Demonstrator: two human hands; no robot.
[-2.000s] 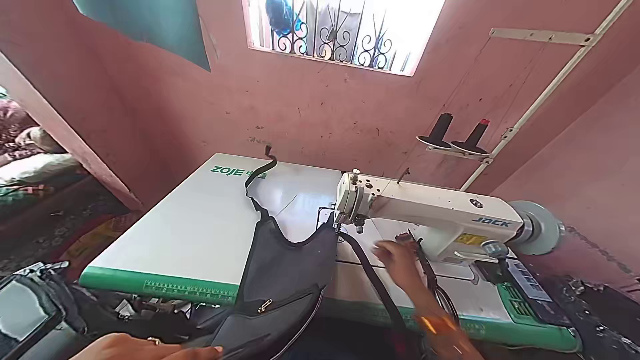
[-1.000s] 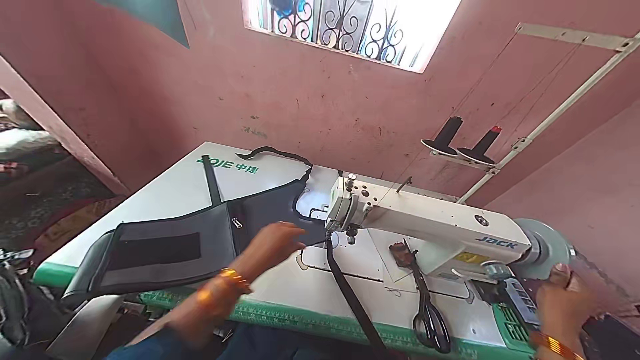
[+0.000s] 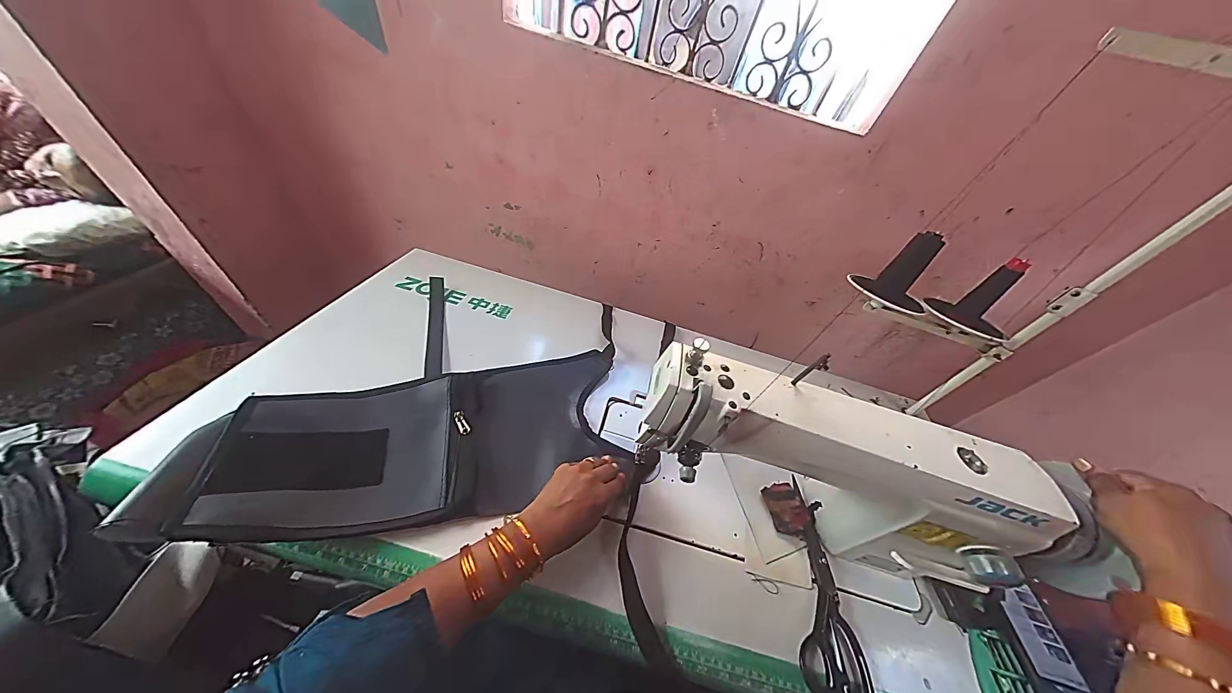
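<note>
A dark grey fabric piece point(image 3: 525, 423) with black binding, a zipper pull and a black patch lies across the white sewing table. Its right corner sits under the needle area of a white Jack sewing machine point(image 3: 847, 452). Fingers bent, my left hand point(image 3: 577, 496) presses on the fabric close to the presser foot; whether it grips the cloth is unclear. At the far right my right hand point(image 3: 1141, 520) rests on the machine's handwheel point(image 3: 1078, 510). A black strap point(image 3: 630, 577) hangs from the needle area over the front edge. Another strap point(image 3: 436, 327) points toward the back.
Black-handled scissors point(image 3: 828, 626) lie below the machine arm, beside a small red and black item point(image 3: 787, 508). Two dark thread cones point(image 3: 910, 274) stand on a holder behind the machine. Dark cloth point(image 3: 38, 539) is piled at the left. A green ruler strip point(image 3: 577, 611) edges the table.
The fabric, hanging over the front edge two seconds ago, now lies spread leftward on the table. My left hand has moved right, toward the needle. My right hand went from beside the needle to the handwheel.
</note>
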